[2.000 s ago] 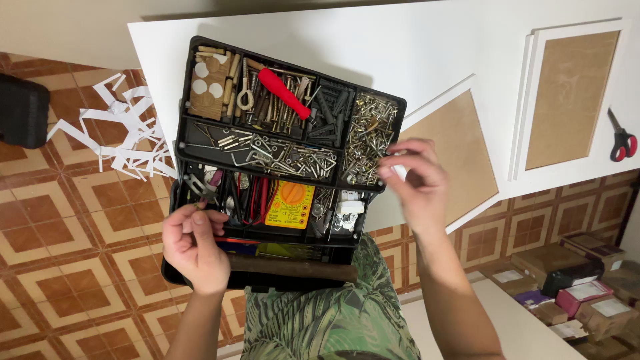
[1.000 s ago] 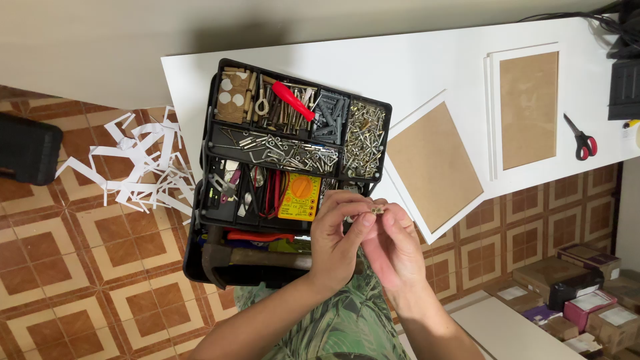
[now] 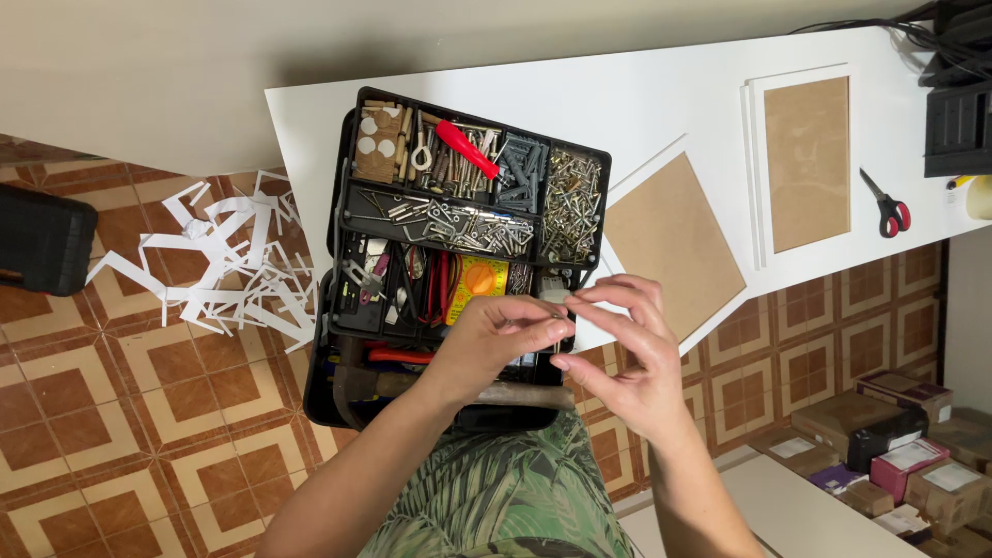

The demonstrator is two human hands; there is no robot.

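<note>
Over the lower right of a black toolbox (image 3: 341,232), my left hand (image 3: 504,341) pinches a small metal screw (image 3: 556,346) between thumb and fingers. My right hand (image 3: 628,349) is beside it, thumb and fingertips apart around the screw; whether they touch it I cannot tell. Screws (image 3: 572,201), grey wall plugs (image 3: 523,167), bolts and a red-handled tool (image 3: 466,149) lie in the upper tray. Below are hex keys (image 3: 442,225), a yellow multimeter (image 3: 479,283), partly covered by my left hand, and a hammer (image 3: 496,394) across the bottom.
On the white table are two white frames with brown backing (image 3: 674,240) (image 3: 806,163) and scissors (image 3: 891,209). White paper strips (image 3: 225,256) lie at the left, near a black case (image 3: 46,240). Cardboard boxes (image 3: 837,418) stand at the lower right.
Two seconds ago my hands were apart, on either side of the toolbox. They have come together over its lower right part, and the right fingers have since spread.
</note>
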